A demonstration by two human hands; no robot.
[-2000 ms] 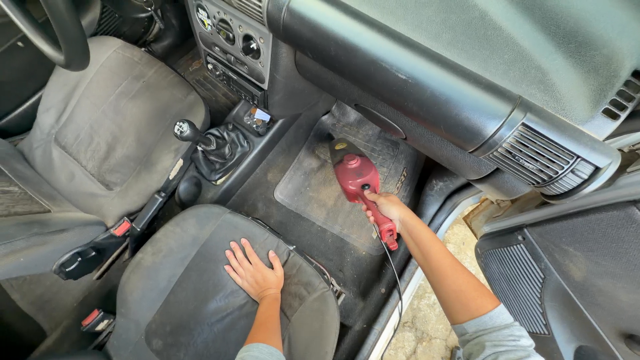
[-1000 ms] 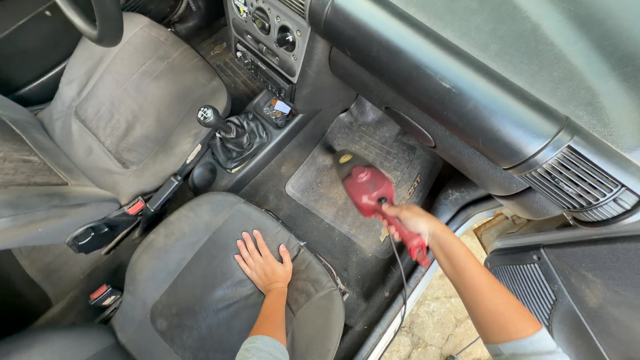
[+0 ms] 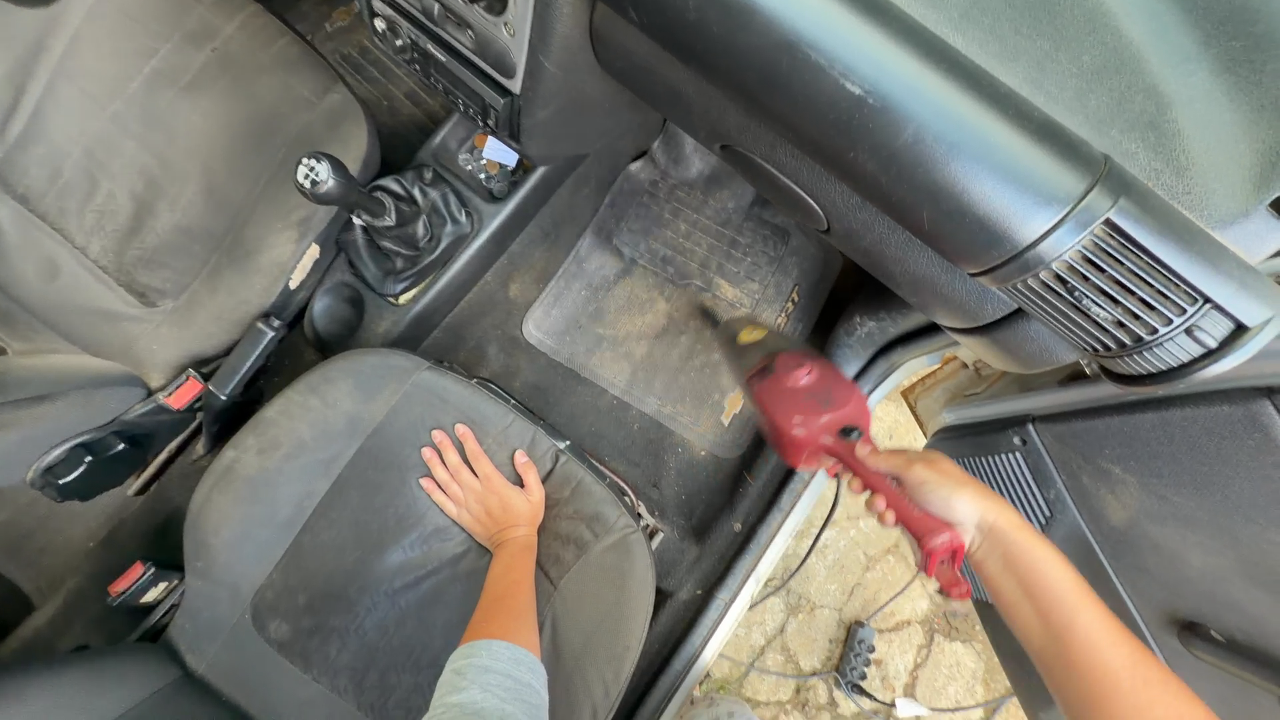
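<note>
My right hand [image 3: 925, 490] grips the handle of a red handheld vacuum cleaner [image 3: 812, 405] with a dark nozzle, blurred at its tip. The nozzle points toward the dusty rubber floor mat [image 3: 640, 320] in the passenger footwell; whether it touches the mat cannot be told. A black cord hangs from the handle. My left hand [image 3: 487, 490] rests flat, fingers apart, on the dark fabric of the front passenger seat [image 3: 350, 560], holding nothing.
A gear lever [image 3: 330, 180] and handbrake [image 3: 235, 370] stand between the seats. Coins lie in a console tray [image 3: 490, 165]. The dashboard [image 3: 860, 130] overhangs the footwell. Beyond the door sill [image 3: 740, 600], a power strip [image 3: 857, 655] and cables lie on stone paving beside the open door [image 3: 1170, 490].
The vacuum cleaner has moved off the mat's middle toward the door side, still in my right hand. My left hand has stayed on the seat.
</note>
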